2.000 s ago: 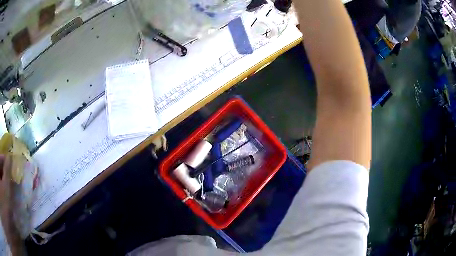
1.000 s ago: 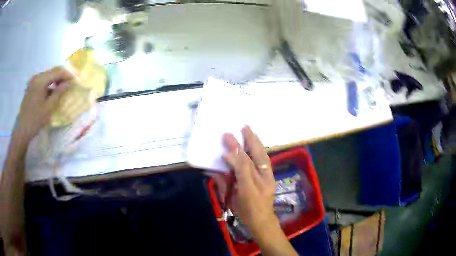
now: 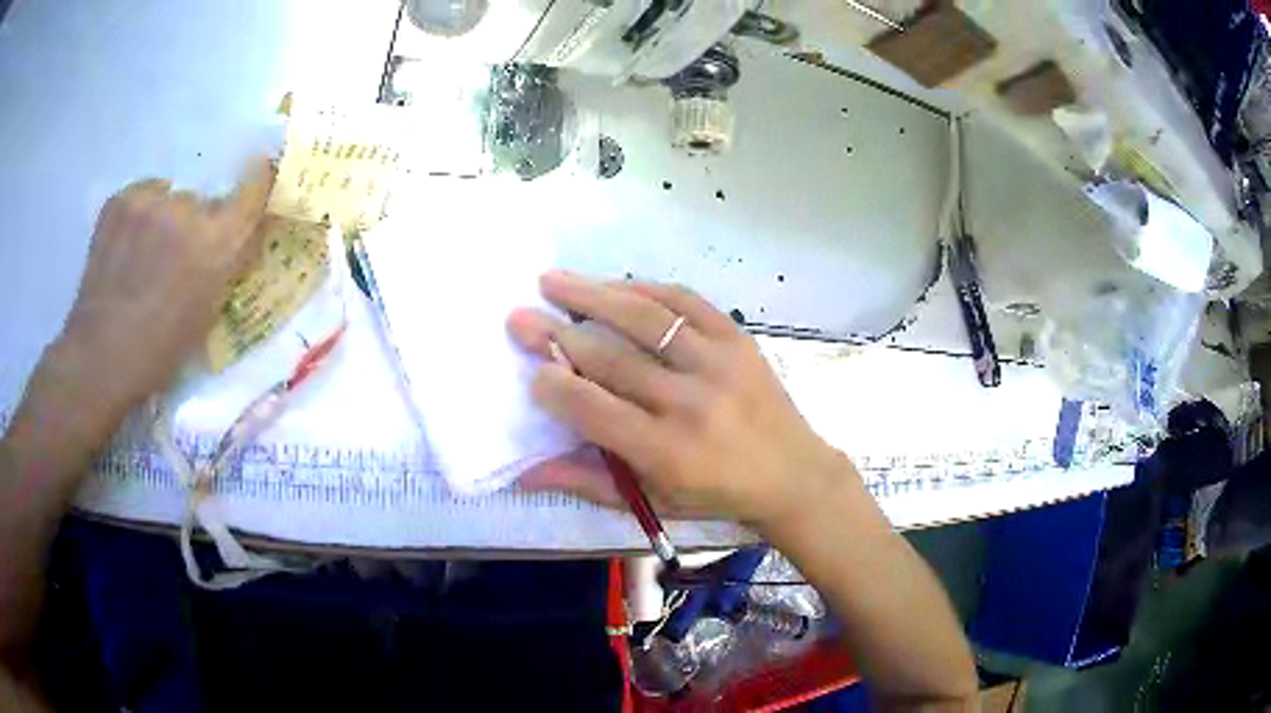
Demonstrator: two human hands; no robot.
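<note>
My left hand (image 3: 167, 279) holds yellowish paper tickets (image 3: 335, 167) with small print at the left of the table. A whitish tie strip (image 3: 209, 529) hangs from them over the table edge, with a thin red piece (image 3: 315, 358) beside it. My right hand (image 3: 669, 390) lies over a white notepad (image 3: 460, 348) and holds a dark red pen (image 3: 634, 502), its pale tip showing between the fingers and its dark end pointing down. The notepad is flat on the white table, its left edge near the tickets.
The sewing machine head (image 3: 613, 35) is at the top. Dark snips (image 3: 976, 314) lie right on the machine bed. Clear plastic (image 3: 1129, 334) is at the far right. A red tray (image 3: 753, 696) with spools sits below the table edge, and a blue crate (image 3: 1066, 585) stands lower right.
My right hand came from the far right onto the notepad, which moved left toward the tickets. The pen now shows in it. My left hand has the tickets spread more in view.
</note>
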